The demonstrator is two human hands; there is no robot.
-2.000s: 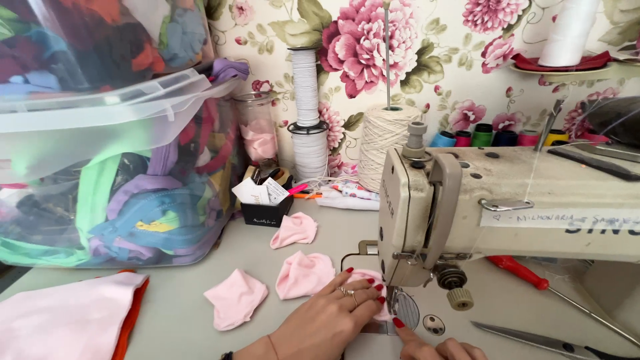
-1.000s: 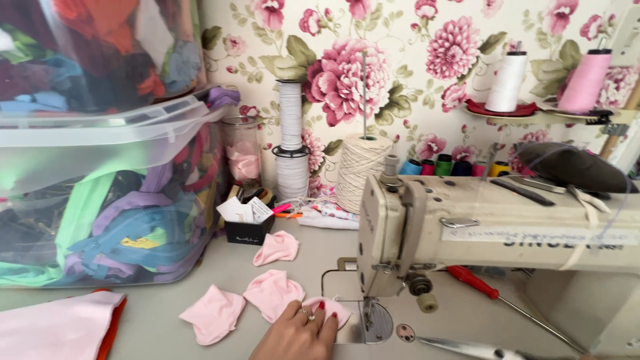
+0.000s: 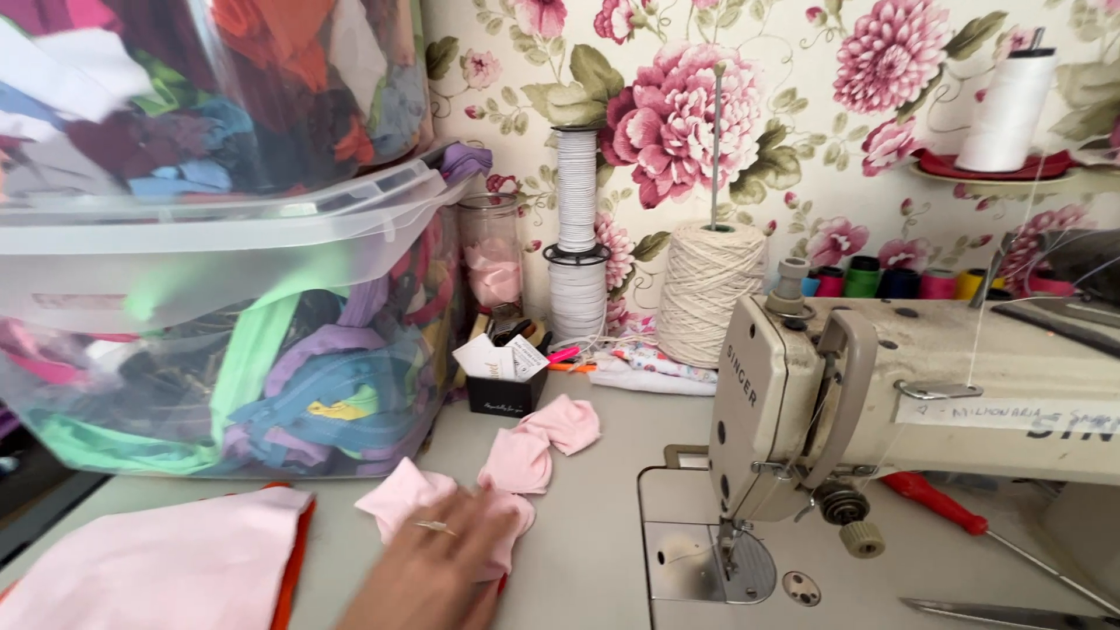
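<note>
My left hand (image 3: 429,560), blurred and wearing a ring, reaches over the small pink fabric pieces left of the sewing machine, its fingers on or just above them. One pink piece (image 3: 398,494) shows left of the fingers, another (image 3: 516,459) lies beyond them and touches a third (image 3: 564,423) near the black box. More pink cloth shows under and right of my fingers; whether they grip it is hidden. The Singer sewing machine (image 3: 787,394) stands at the right, with bare metal at its needle plate (image 3: 748,569). My right hand is out of view.
Clear plastic bins (image 3: 219,227) of cloth stand at the left. Pink and red fabric (image 3: 166,560) lies before them. A black box (image 3: 507,394), cord spools (image 3: 577,289) and a cream yarn cone (image 3: 710,289) stand behind. A red-handled screwdriver (image 3: 941,503) and a metal blade (image 3: 1006,611) lie at the right.
My left hand has moved left, away from the needle area, where a pink piece lay under it. My right hand, seen by the needle two seconds ago, has left view. The pink pieces now lie closer together.
</note>
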